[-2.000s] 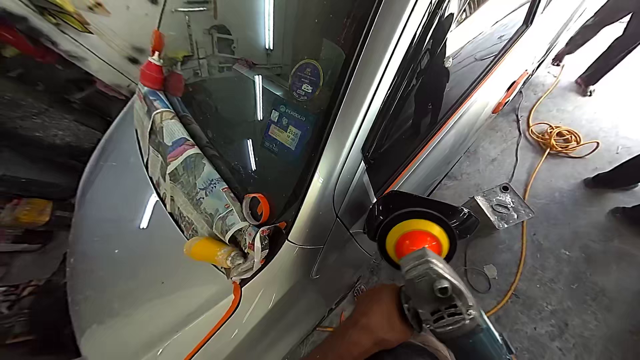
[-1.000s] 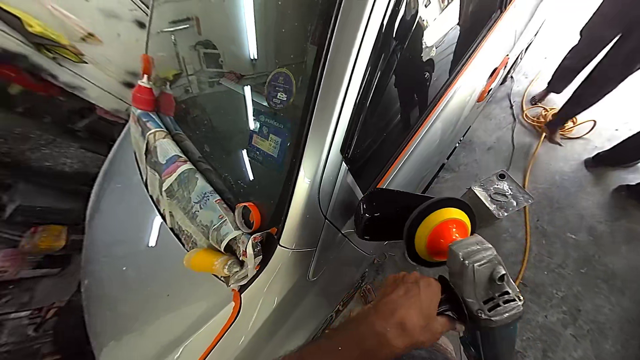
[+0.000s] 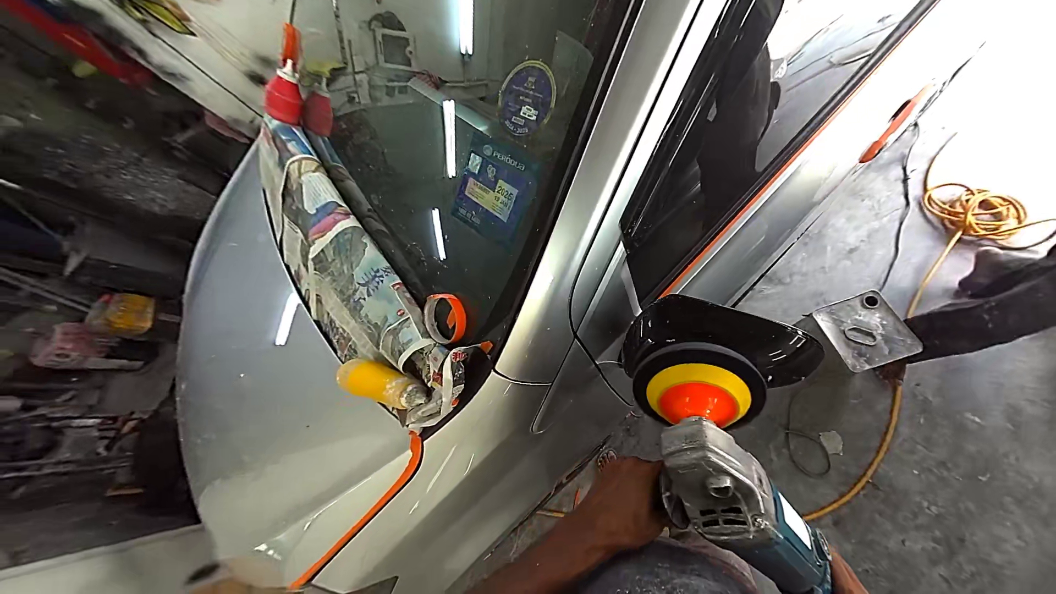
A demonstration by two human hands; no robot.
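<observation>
My left hand [image 3: 631, 502] is closed around the side handle of an electric polisher [image 3: 726, 487] with a metal gear head and a blue-green body. At the bottom edge, part of my right hand [image 3: 846, 573] shows at the rear of the tool's body; its fingers are mostly hidden. The polisher's round pad [image 3: 700, 392], black at the rim with yellow and orange-red backing, is at the black side mirror [image 3: 726, 330] of a silver car. Whether the pad touches the mirror, I cannot tell.
Newspaper [image 3: 346, 256] covers the windshield's base, with a yellow bottle [image 3: 379, 384], a red-capped bottle [image 3: 284, 97] and an orange tape roll [image 3: 445, 318] on it. Orange tape [image 3: 371, 511] lines the fender. A metal plate [image 3: 866, 330] and a coiled orange cable [image 3: 973, 210] are at right, beside a person's dark-clad leg [image 3: 990, 318].
The polisher, beside the mirror's outer end a second ago, is now over the mirror's near side. A person's leg at right has moved lower, near the metal plate.
</observation>
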